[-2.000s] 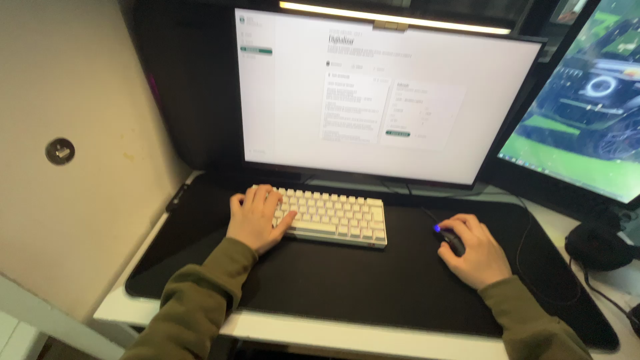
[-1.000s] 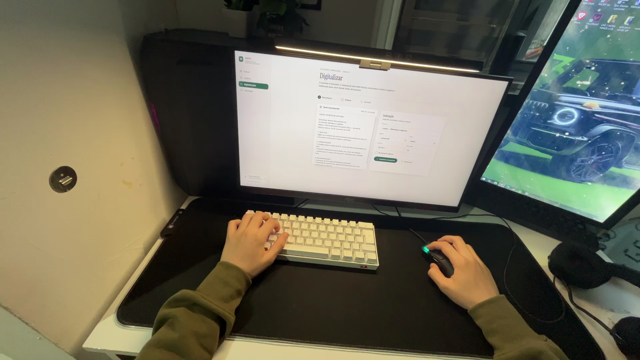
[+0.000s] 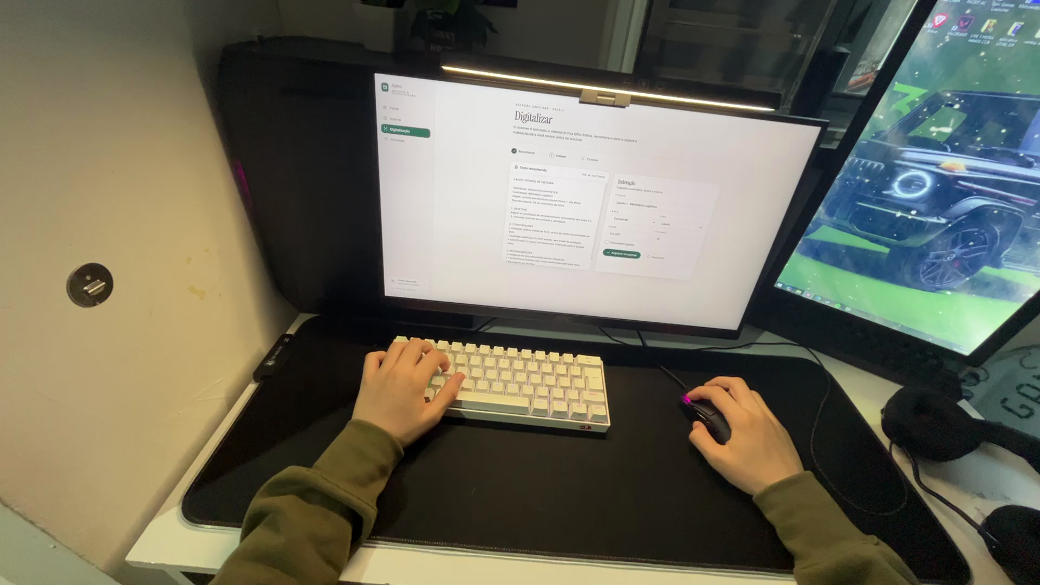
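Observation:
My left hand (image 3: 402, 390) rests on the left end of a compact white keyboard (image 3: 528, 382), fingers spread over the keys and hiding several of them. To the right, my right hand (image 3: 747, 431) is closed over a black wired computer mouse (image 3: 708, 418) with a small pink-purple light at its front. Keyboard and mouse both sit on a large black desk mat (image 3: 569, 487). Behind them stands a monitor (image 3: 471, 203) showing a light page with a text panel, a form panel and green buttons.
A light bar (image 3: 605, 97) is clipped on the monitor's top edge. A second monitor (image 3: 918, 187) showing a dark off-road vehicle stands at right, with black headphones (image 3: 934, 422) below it on the white desk (image 3: 195, 528). A pale wall (image 3: 122, 390) borders the left side.
The view has tilted upward somewhat. Both hands keep their places on the keyboard and the mouse. The mouse light has gone from blue to green to pink-purple.

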